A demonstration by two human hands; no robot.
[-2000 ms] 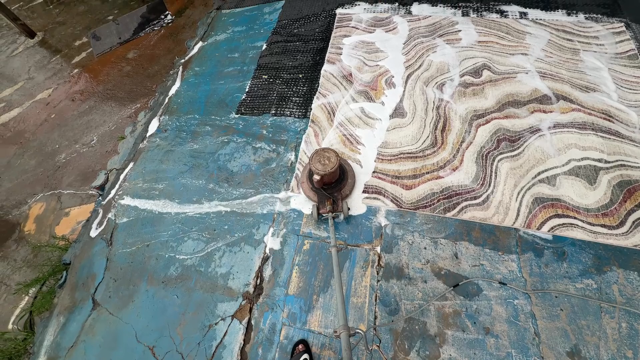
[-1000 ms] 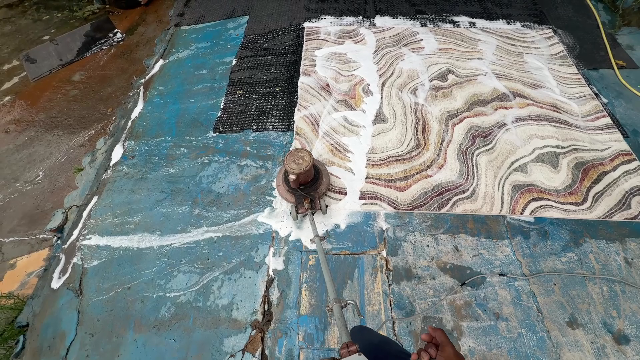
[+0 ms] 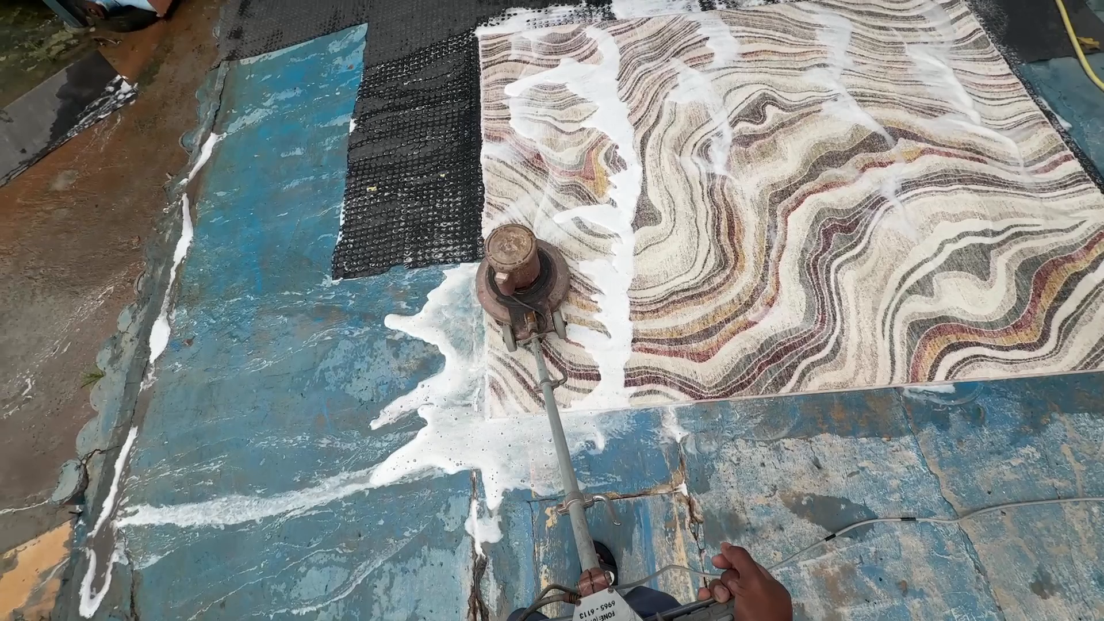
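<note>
A rusty rotary floor scrubber [image 3: 522, 280] stands on the left edge of a wavy-striped carpet [image 3: 828, 233], with white foam around it. Its long grey handle pole [image 3: 561, 440] runs down toward me. At the bottom, my right hand [image 3: 746, 586] is closed on the handle bar at the pole's end, a grey cable passing beside it. My left hand is out of the frame. My shoe shows beside the lower pole.
Blue painted concrete [image 3: 259, 362] with cracks surrounds the carpet. Black studded matting [image 3: 414, 155] lies at its left and top. The grey cable [image 3: 862, 522] trails right over the floor. A dark mat piece [image 3: 60, 112] lies on the brown ground; a yellow hose [image 3: 1078, 43] is at top right.
The scrubber has moved up from the carpet's lower left corner along its left edge. Foam has spread on the blue floor left of it. My right hand, unseen two seconds ago, is in view.
</note>
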